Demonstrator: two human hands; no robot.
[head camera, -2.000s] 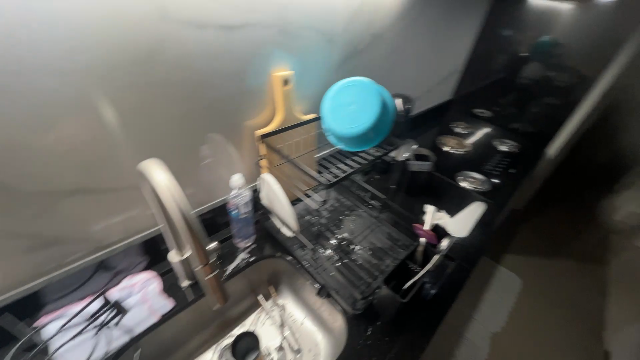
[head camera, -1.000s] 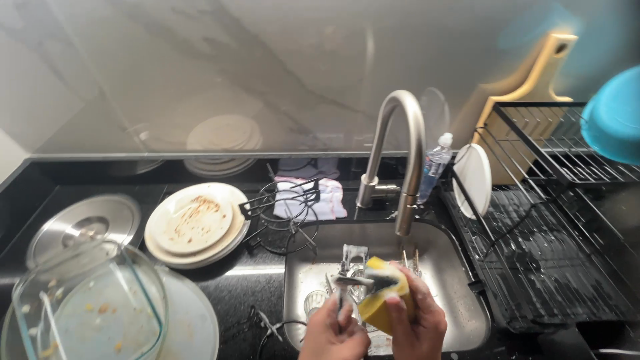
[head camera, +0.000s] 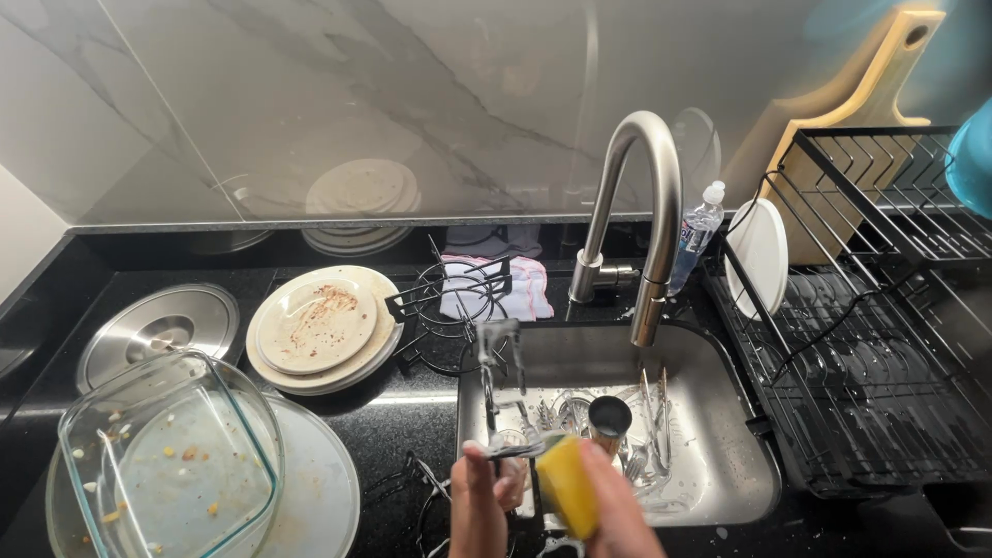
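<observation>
Over the near left part of the steel sink (head camera: 721, 480), my left hand (head camera: 484, 492) grips a soapy black metal stove grate (head camera: 504, 387) with foam along its bars. My right hand (head camera: 616, 504) holds a yellow sponge (head camera: 570, 488) against the grate's near bar. Behind my hands a dark cup (head camera: 610, 418), forks, knives and other cutlery (head camera: 655, 426) lie in the basin. The steel faucet (head camera: 666, 186) arches above, with no water seen running. More black grates (head camera: 465, 287) stand left of the sink, near a white cloth (head camera: 531, 291).
To the left are stacked dirty plates (head camera: 318, 318), a steel lid (head camera: 182, 322) and a glass baking dish (head camera: 170, 465) with food scraps. On the right stands a black dish rack (head camera: 860, 387) with a white plate (head camera: 758, 260), a wooden cutting board (head camera: 868, 116) and a blue bowl (head camera: 973, 159). A plastic bottle (head camera: 695, 236) stands behind the faucet.
The view has swung left from the rack to the sink since the oldest frame. Both hands, absent there, hold the grate and sponge; since one second ago, the sponge has shifted slightly.
</observation>
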